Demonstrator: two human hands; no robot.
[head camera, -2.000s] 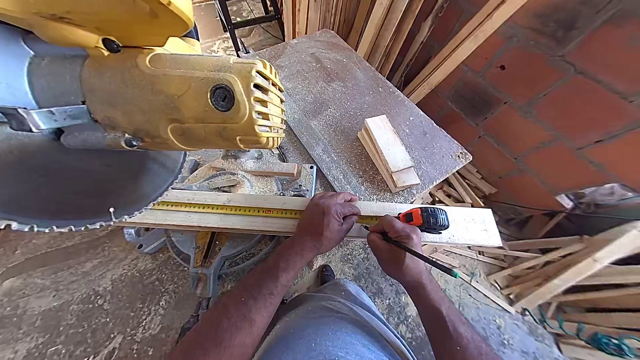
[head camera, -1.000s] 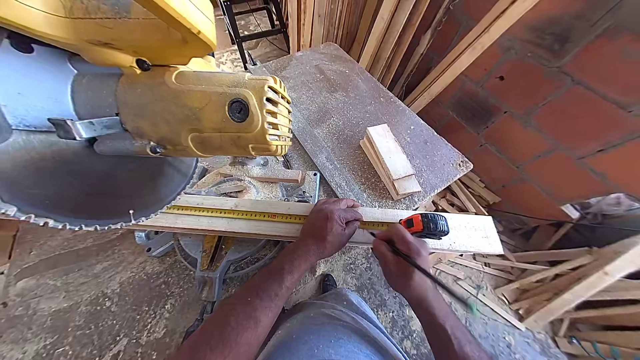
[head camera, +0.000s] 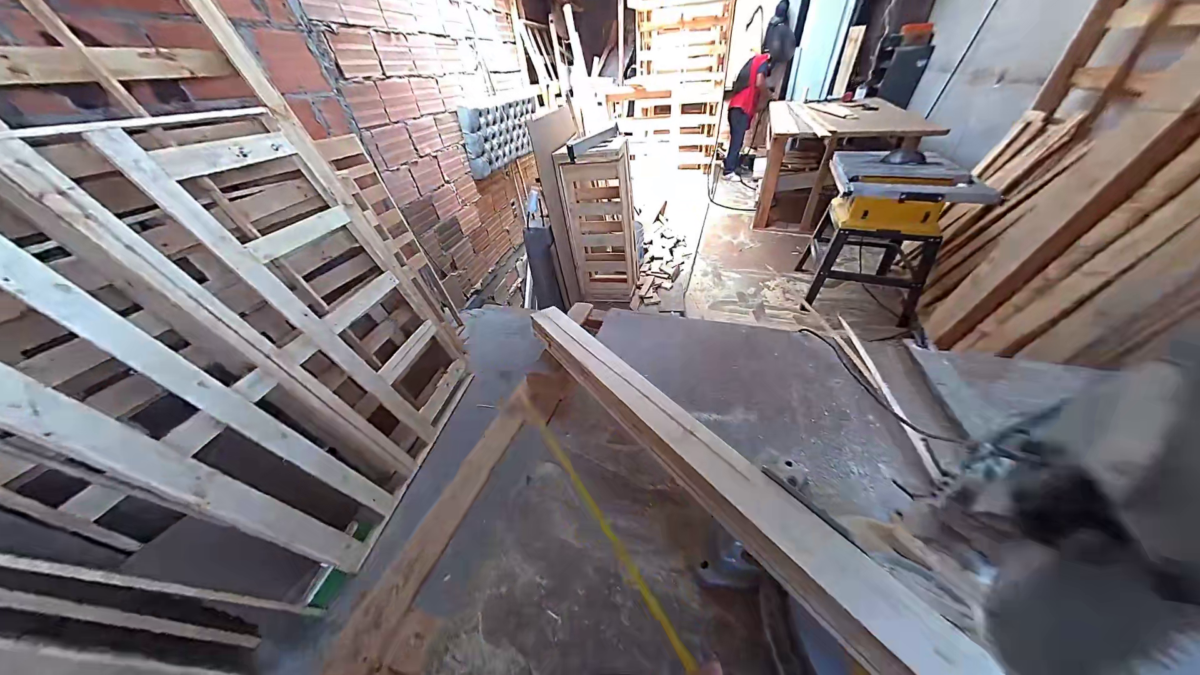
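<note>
A yellow tape measure blade (head camera: 609, 530) stretches from the bottom edge up to a brown board corner on the floor side. To its right, long stacked wooden boards (head camera: 750, 497) run diagonally across the miter saw area. The miter saw (head camera: 1078, 581) is blurred at the lower right. Neither of my hands is clearly visible; a tiny patch at the bottom edge beside the tape may be a fingertip, but which hand cannot be told. The tape's case is hidden.
Pallet-like wooden frames (head camera: 234, 309) lean along the left wall. A yellow table saw (head camera: 886, 202) on a black stand and a wooden workbench (head camera: 858, 120) stand at the back right. A person in red (head camera: 747, 94) is beside the bench. A cable (head camera: 872, 394) trails over the floor, and planks (head camera: 1087, 234) lean at right.
The view has swung far away from the earlier work spot. My hands, which were on the board with the tape measure and a pencil-like tool, have left clear view. The tape blade now hangs off the boards.
</note>
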